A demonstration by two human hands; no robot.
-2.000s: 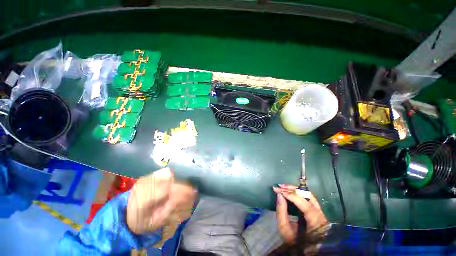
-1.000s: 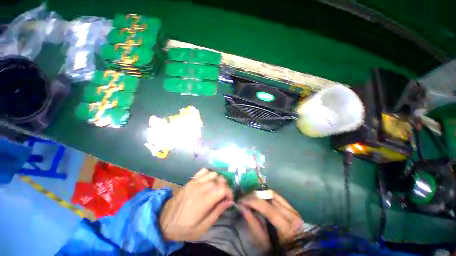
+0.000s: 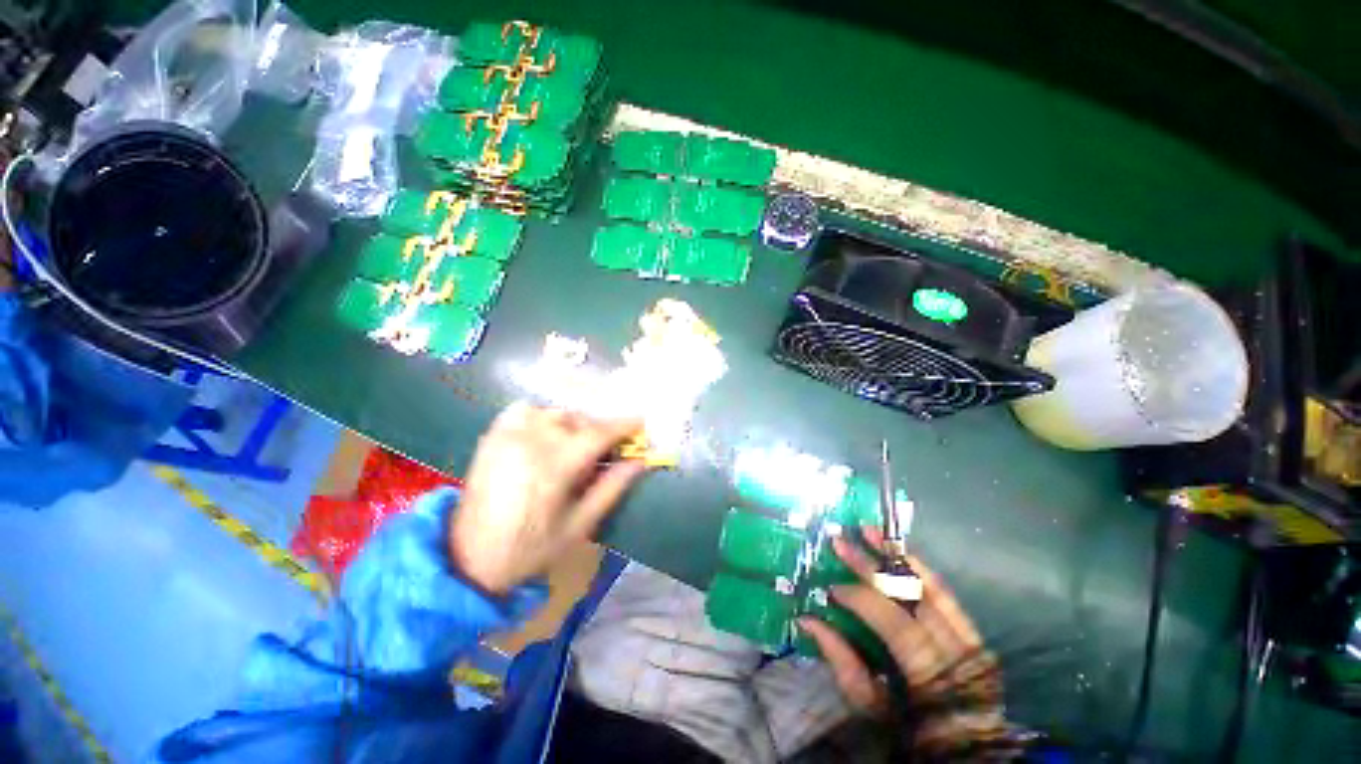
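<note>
A green PCB panel [image 3: 757, 560] lies on the mat in front of me, with glare on its top. My right hand [image 3: 918, 642] holds the soldering iron [image 3: 897, 545], tip pointing away, and its fingers rest at the panel's right side. My left hand [image 3: 545, 485] is at the near edge of the pale FPC pile [image 3: 664, 373], thumb and fingertips close together by a yellow-orange piece. I cannot tell whether the fingers grip it.
Bare panels [image 3: 679, 205] lie behind the pile. Finished panels [image 3: 515, 112] are stacked at back left, near plastic bags [image 3: 358, 120] and a round black fan [image 3: 157, 224]. The fume fan [image 3: 911, 321], white tub [image 3: 1142, 366] and soldering station [image 3: 1284, 493] stand right.
My hands were together over the panel. The left hand has moved left to the FPC pile, and the right hand slightly right. The panel now shows more fully. The camera view has shifted.
</note>
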